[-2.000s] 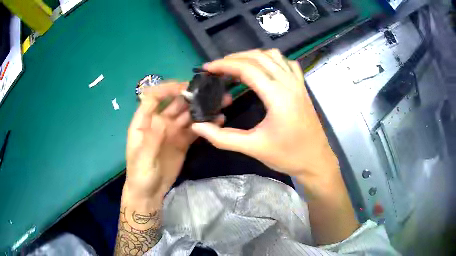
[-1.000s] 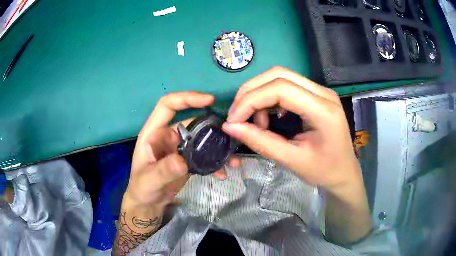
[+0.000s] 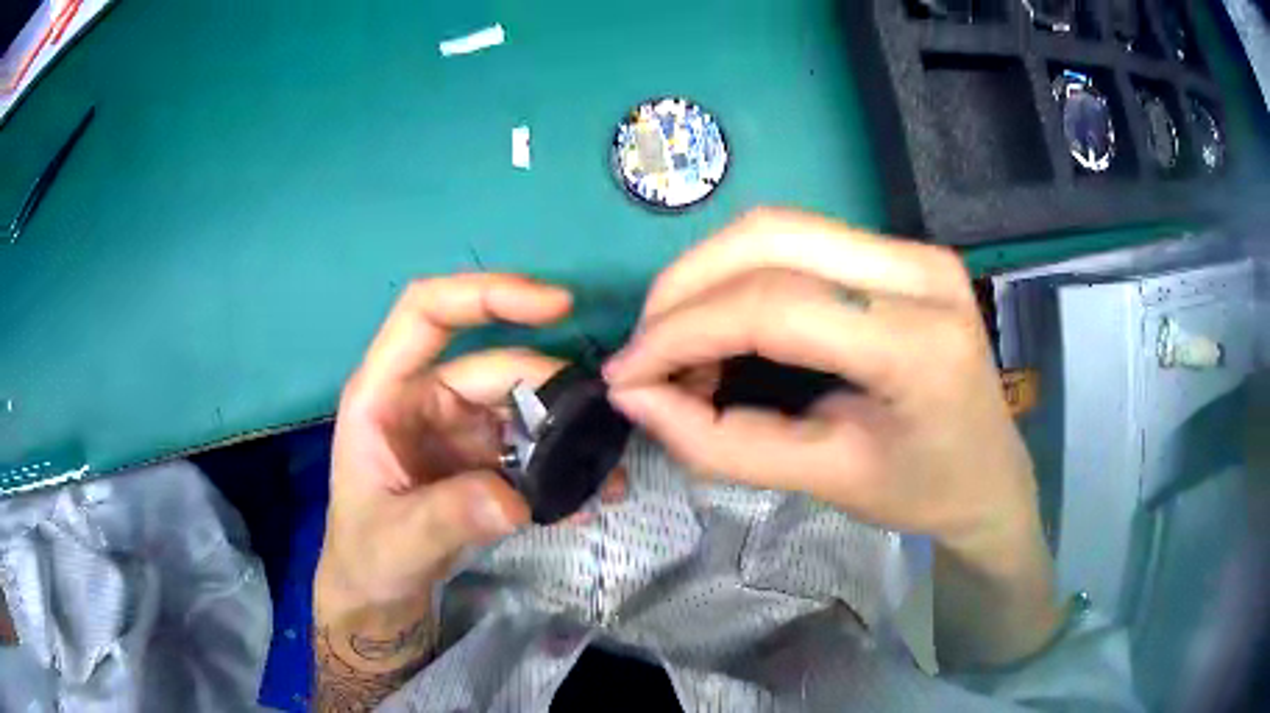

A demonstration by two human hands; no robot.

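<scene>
My left hand (image 3: 432, 446) holds a black round housing (image 3: 578, 443) by its rim, tilted, just off the bench's front edge. A small pale tab stands out at the housing's left side. My right hand (image 3: 836, 376) has thumb and forefinger pinched together at the housing's upper right rim; whether they grip a small piece there cannot be told. A round circuit board (image 3: 670, 153) with a speckled silver, blue and gold face lies on the green mat (image 3: 279, 237) beyond my hands.
A black foam tray (image 3: 996, 209) with round units stands at the back right. Two white scraps (image 3: 472, 41) lie left of the circuit board. Dark tweezers (image 3: 53, 170) lie at the far left. A pale metal machine (image 3: 1100, 404) is at the right. Another person's sleeve (image 3: 132, 585) shows at the lower left.
The housing has come into my left hand's grip and turned more edge-on since a second ago. My right fingertips have stayed at its rim. The view has swung, so the mat and tray appear shifted.
</scene>
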